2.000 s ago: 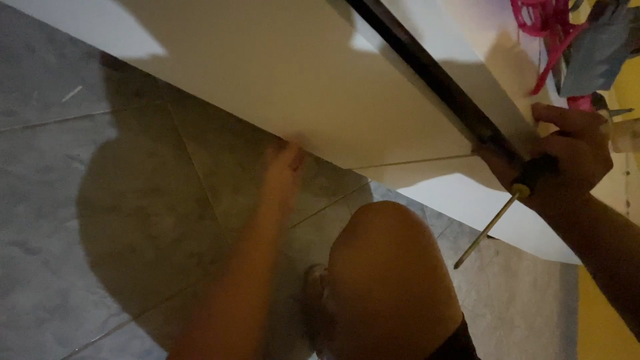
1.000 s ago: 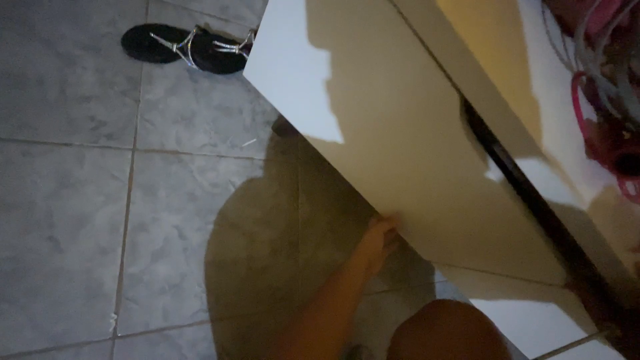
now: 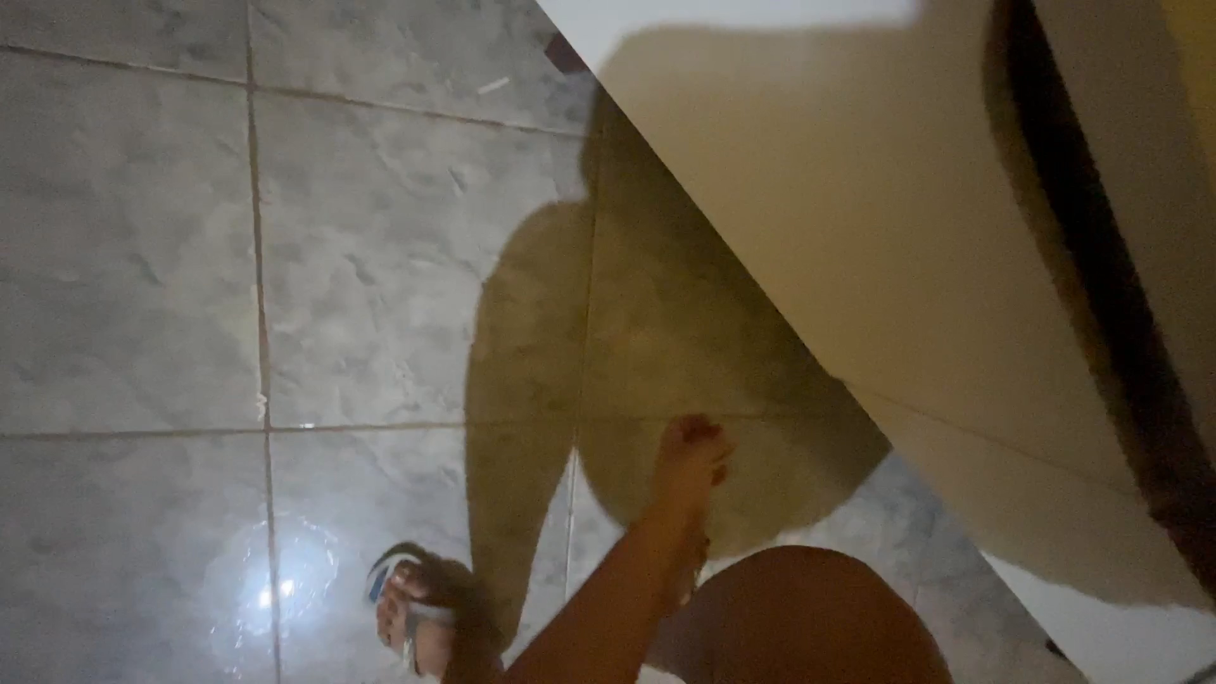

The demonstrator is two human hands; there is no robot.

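My left hand [image 3: 698, 448] is low in the middle of the view, over the shaded floor tiles and apart from the white panel [image 3: 883, 209]. Its fingers look curled, but blur and shadow hide whether anything is between them. The white panel slants across the right side, with a dark slot or strip [image 3: 1092, 228] running along it and a thin seam across it. My right hand is out of view.
Grey marbled floor tiles [image 3: 380, 256] spread across the left. My bent knee [image 3: 807, 617] is at the bottom, with a foot in a sandal [image 3: 413, 608] to its left. A small white scrap [image 3: 494, 85] lies near the top, beside a dark reddish object [image 3: 565, 54] at the panel's edge.
My left hand has come away from the panel's lower edge. The view has swung left and down, and my right hand, seen with a screwdriver two seconds ago, is no longer in it.
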